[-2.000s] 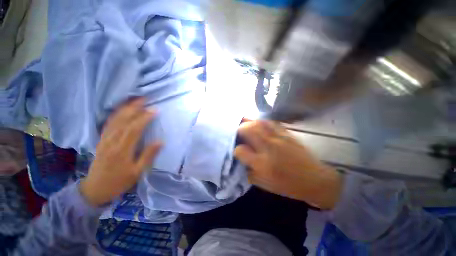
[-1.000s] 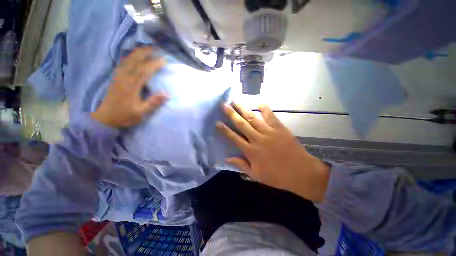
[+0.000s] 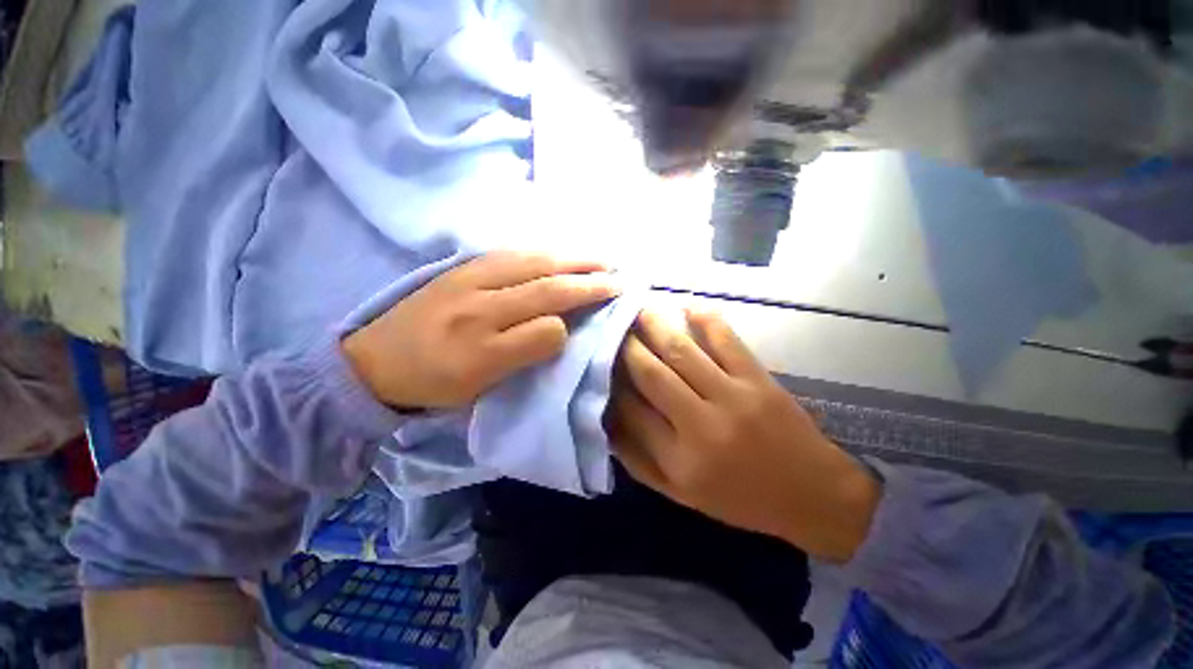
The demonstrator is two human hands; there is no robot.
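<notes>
The light blue garment (image 3: 196,196) lies heaped on the table left of the needle area and hangs over the front edge. My left hand (image 3: 465,327) grips a folded part of it, fingertips at the bright glare. My right hand (image 3: 733,431) holds the right edge of the same folded part (image 3: 543,418), close beside my left fingertips. The sewing machine head (image 3: 707,65) is blurred above; the needle and presser foot cannot be made out in the glare.
A pale blue triangular scrap (image 3: 988,275) lies right of the machine. A small dark tool (image 3: 1164,356) is at the right edge. A ruler strip (image 3: 942,431) runs along the front edge. Blue baskets (image 3: 373,608) stand below on both sides.
My left hand has moved right and down, from lying spread on the cloth to gripping the fold beside my right hand. The garment's folded edge now stands up between the hands.
</notes>
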